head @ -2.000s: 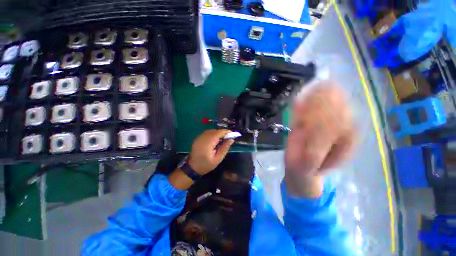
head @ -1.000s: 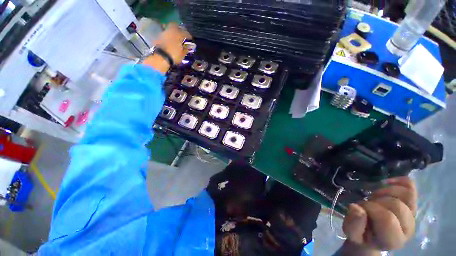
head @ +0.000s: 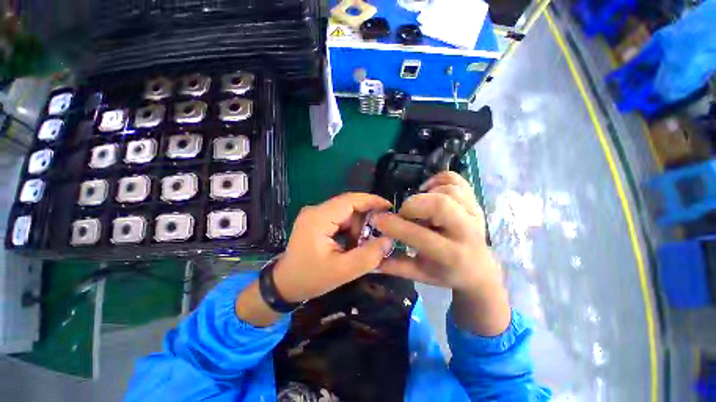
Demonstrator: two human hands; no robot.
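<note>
My left hand (head: 326,245) is in front of my body with thumb and fingers closed on a small metal housing (head: 370,229), mostly covered by the fingers. My right hand (head: 441,234) meets it from the right, its fingertips on the same housing. Both hands are just in front of the black clamp fixture (head: 447,119), and the right hand hides its lower part. The black blister tray (head: 278,169) lies to the left, with rows of silver housings; several housings at its far left look whiter.
Stacked black trays (head: 196,39) stand behind the working tray. White paper (head: 323,126) hangs beside them. A blue case (head: 361,60) is at the back, with a finned metal block (head: 371,96) in front. A yellow-lined aisle and blue bins (head: 691,192) are at the right.
My left hand has come back from the tray's far left side to my front. My right hand has moved from the fixture's near edge to meet it. The view has turned right.
</note>
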